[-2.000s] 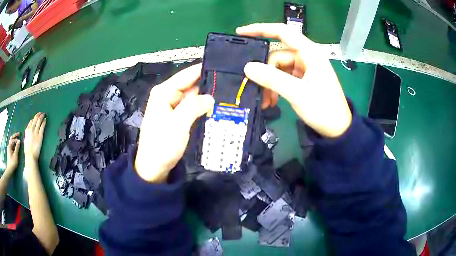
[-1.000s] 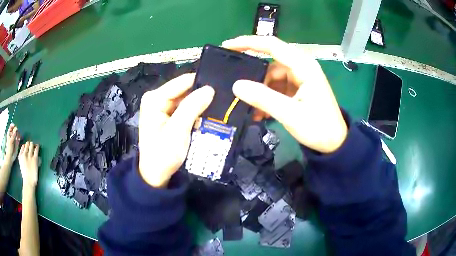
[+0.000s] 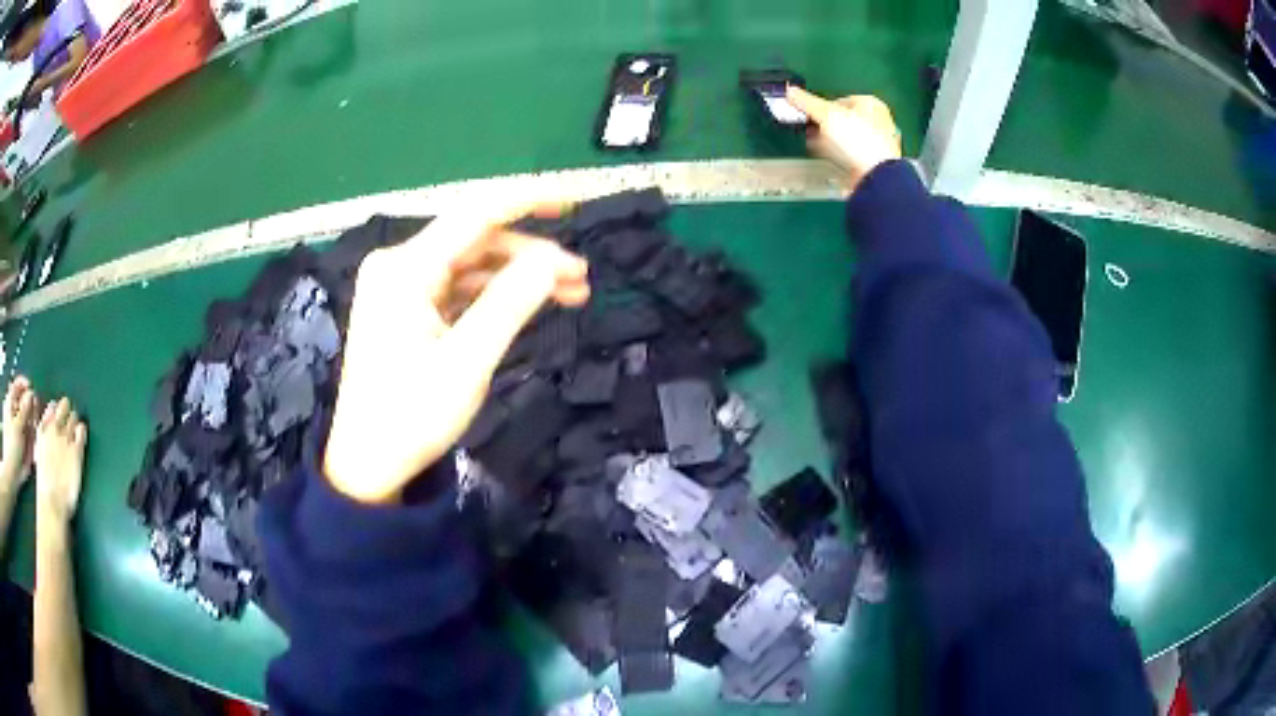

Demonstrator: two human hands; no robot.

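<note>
My right hand [image 3: 851, 129] reaches over the pale rail and grips a black phone body [image 3: 774, 98] with a pale keypad area on the green belt. My left hand [image 3: 427, 343] is raised above the heap of black plastic plates [image 3: 595, 329], fingers apart and slightly curled, holding nothing. Another phone body [image 3: 634, 105] lies on the belt to the left of my right hand, with a pale round part at its far end.
A pale rail [image 3: 728, 178] and an upright post [image 3: 982, 98] separate bench and belt. A smartphone [image 3: 1050, 287] and a white ring [image 3: 1115, 276] lie at right. A red-orange parts tray [image 3: 140, 63] is far left. Another person's hands [image 3: 59, 448] rest at the left.
The phone body I held in both hands has left them. My right hand has moved forward to a phone body on the belt. My left hand has opened. The belt's phone bodies have shifted left.
</note>
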